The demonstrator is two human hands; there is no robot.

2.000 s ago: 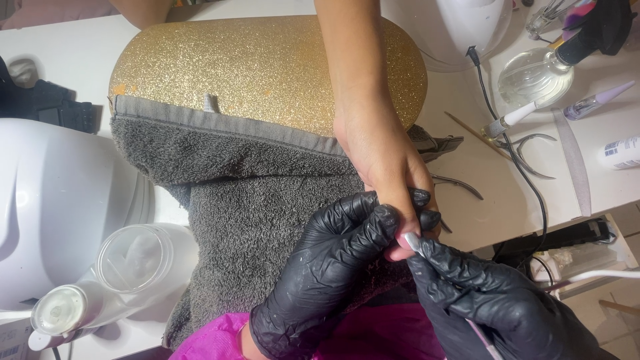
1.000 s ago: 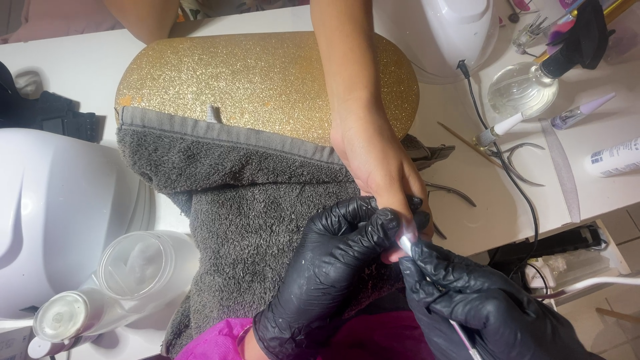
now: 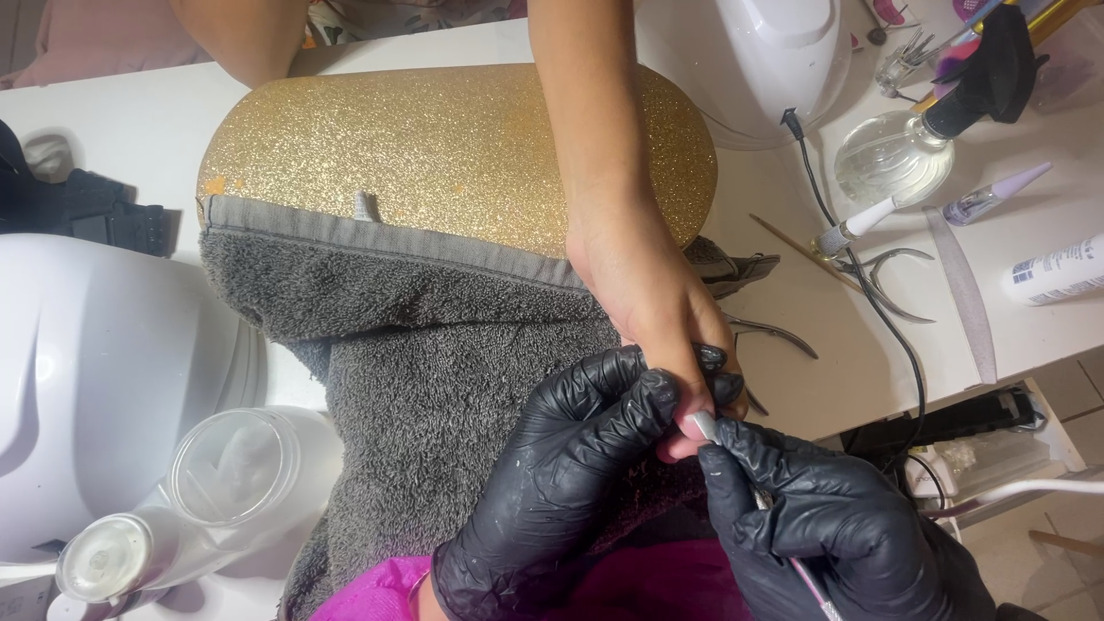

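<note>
My left hand (image 3: pixel 569 448), in a black glove, holds the fingers of another person's hand (image 3: pixel 655 285), thumb on one side and fingertips on the other. My right hand (image 3: pixel 828 509), gloved too, touches the end of a long pale nail (image 3: pixel 705 424) with thumb and forefinger. A thin tool with a pink, shiny handle (image 3: pixel 813 586) passes through my right hand; its tip is hidden. The other person's forearm rests across a gold glitter armrest (image 3: pixel 414 147), partly covered by a dark grey towel (image 3: pixel 431 405).
White nail lamps (image 3: pixel 103 371) (image 3: pixel 768 60) stand left and upper right. Lower left are clear plastic containers (image 3: pixel 233 466). At right lie cuticle nippers (image 3: pixel 888 285), a nail file (image 3: pixel 962 293), a spray bottle (image 3: pixel 897 155), a white bottle (image 3: pixel 1056 272) and a black cable (image 3: pixel 897 336). An open drawer (image 3: pixel 975 440) sits below.
The other person's bent arm has come into fuller view at the upper left. My left hand keeps its hold on the fingers, and my right hand stays at the nail with the tool.
</note>
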